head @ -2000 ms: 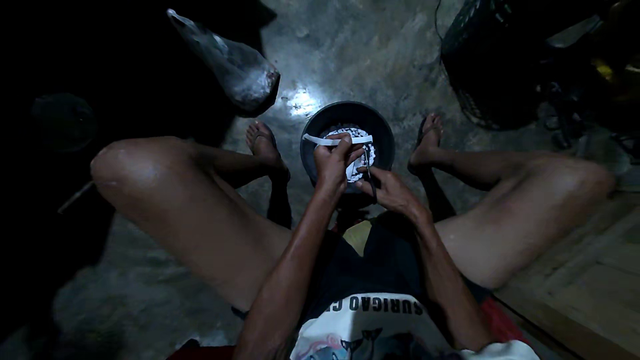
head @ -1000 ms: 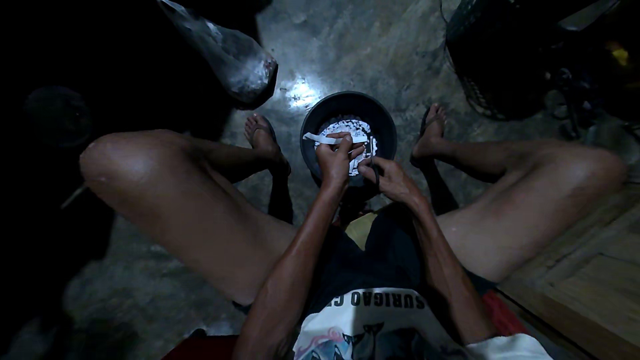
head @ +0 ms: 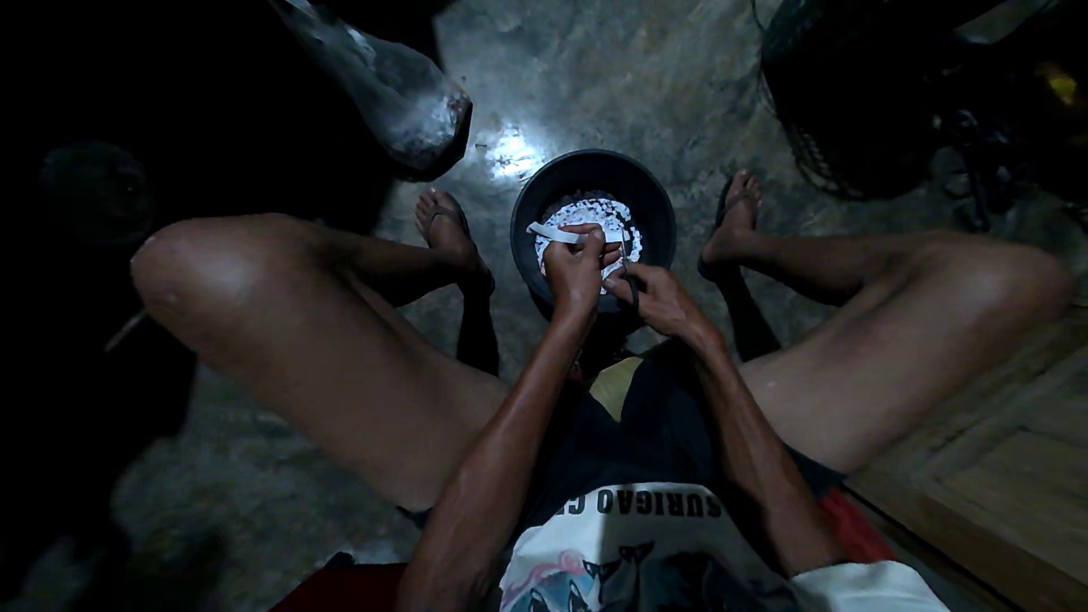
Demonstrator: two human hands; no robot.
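Note:
A dark round plastic tub (head: 524, 208) stands on the floor between my feet, with many small white pieces (head: 586, 211) heaped inside over something darker. Over it, my left hand (head: 578, 268) pinches a white strip (head: 552, 233), whose free end sticks out to the left. My right hand (head: 659, 297) is close on the right, its fingers through the dark handles of a pair of scissors (head: 631, 285). The scissor blades point up to the strip's right end; whether they touch it is too small to tell.
A translucent plastic bag (head: 416, 110) with contents lies beyond my left foot. At the upper right stands a dark openwork basket (head: 816, 153) with dim objects beside it. Wooden boards (head: 1003, 459) run along the lower right. Concrete floor (head: 595, 76) shows around the tub; the left is in deep shadow.
My right hand and the scissors have shifted slightly about the strip's right end. My left hand has kept its hold on the strip over the tub.

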